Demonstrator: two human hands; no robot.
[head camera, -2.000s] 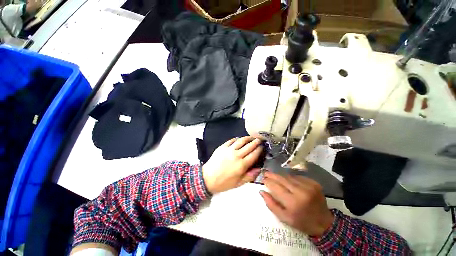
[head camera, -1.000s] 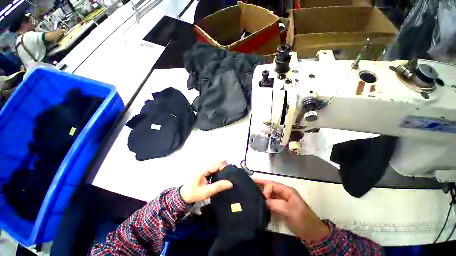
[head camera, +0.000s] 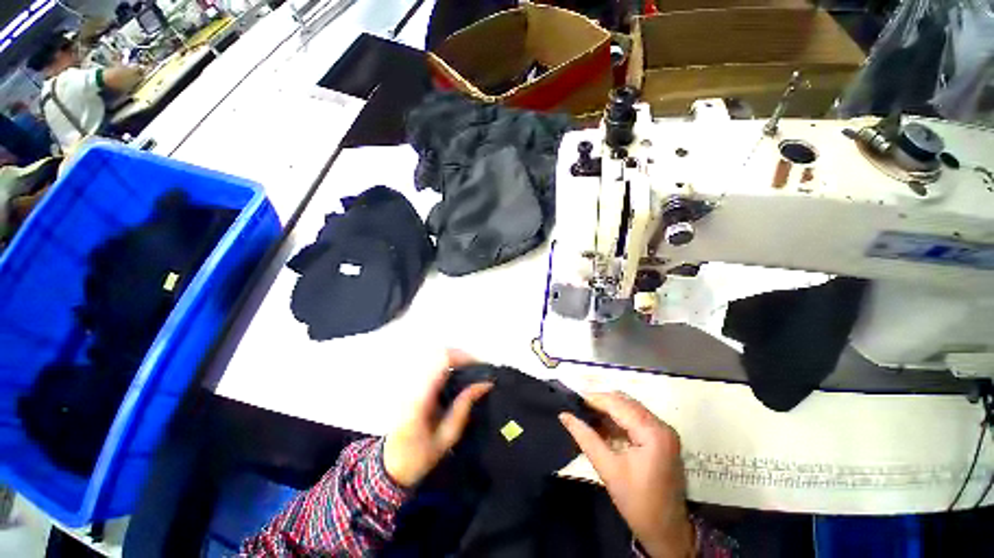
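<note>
A black cloth piece (head camera: 523, 458) with a small yellow sticker (head camera: 511, 432) is held up at the table's front edge, in front of the sewing machine (head camera: 752, 196). My left hand (head camera: 428, 428) grips its left side, thumb on top. My right hand (head camera: 634, 456) pinches its right edge between thumb and fingers. The cloth's lower part hangs below the table edge. The presser foot and needle area (head camera: 597, 311) has no cloth under it. A stack of black pieces (head camera: 365, 273) with a pale tag lies left of a dark grey cloth pile (head camera: 491, 196).
A blue crate (head camera: 180, 360) holding black pieces stands at the left. Another black piece (head camera: 796, 338) lies under the machine arm. Open cardboard boxes (head camera: 567, 55) stand behind. A printed scale (head camera: 785, 473) runs along the front edge. A person (head camera: 76, 96) is at the far upper left.
Both hands have left the needle area with black cloth and moved to the table's front edge. In the last second the cloth's top has lowered and tilted slightly. The view has shifted, showing more background.
</note>
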